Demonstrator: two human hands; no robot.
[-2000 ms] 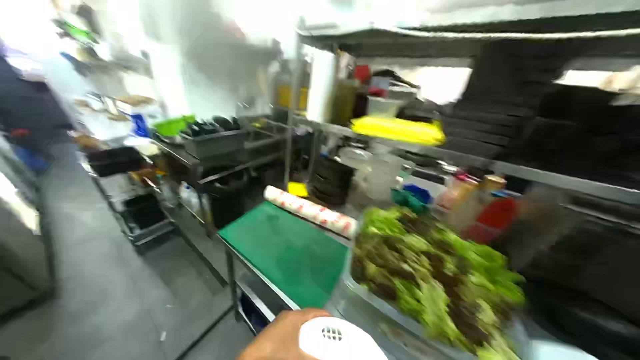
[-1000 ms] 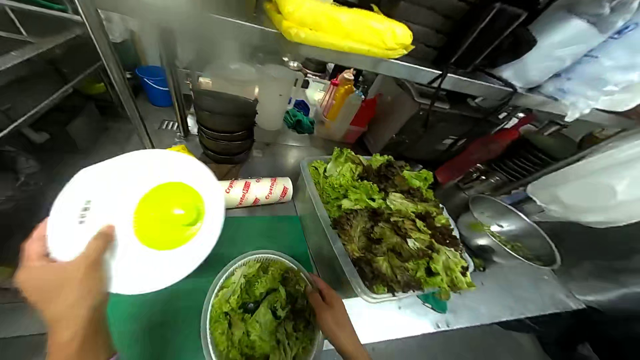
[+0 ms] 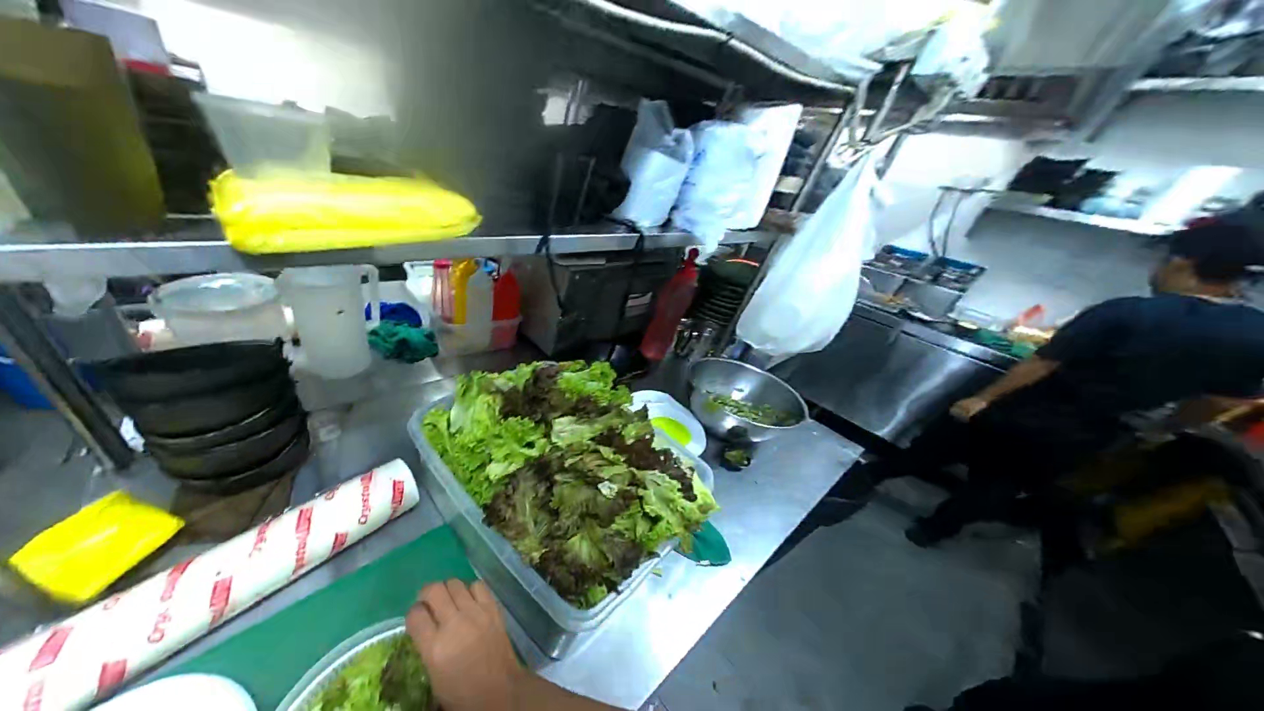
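At the bottom centre, my right hand [image 3: 466, 632] has its fingers curled on the rim of a round bowl [image 3: 296, 696] holding green and reddish lettuce; the frame's bottom edge cuts the bowl off. Just beyond the hand, a clear plastic tub [image 3: 449, 509] is heaped with loose-leaf lettuce [image 3: 583, 464]. A round white lid with a green centre [image 3: 671, 420] lies behind the tub, beside a steel bowl [image 3: 746, 395] with some greens inside. A green cutting board [image 3: 415, 583] lies under the round bowl. My left hand is out of view. Part of a white, smooth thing [image 3: 183, 694] shows at the bottom left.
A printed wrap roll [image 3: 227, 583] and stacked dark bowls [image 3: 207, 415] occupy the left. A steel shelf [image 3: 583, 243] carries a yellow package [image 3: 341, 212]. A white bag [image 3: 815, 272] hangs over the counter's far end. Another person [image 3: 1136, 365] stands at the right.
The white lid with the green centre was in my left hand one second ago; one like it now lies behind the tub. My left hand has left view. The view has swung right.
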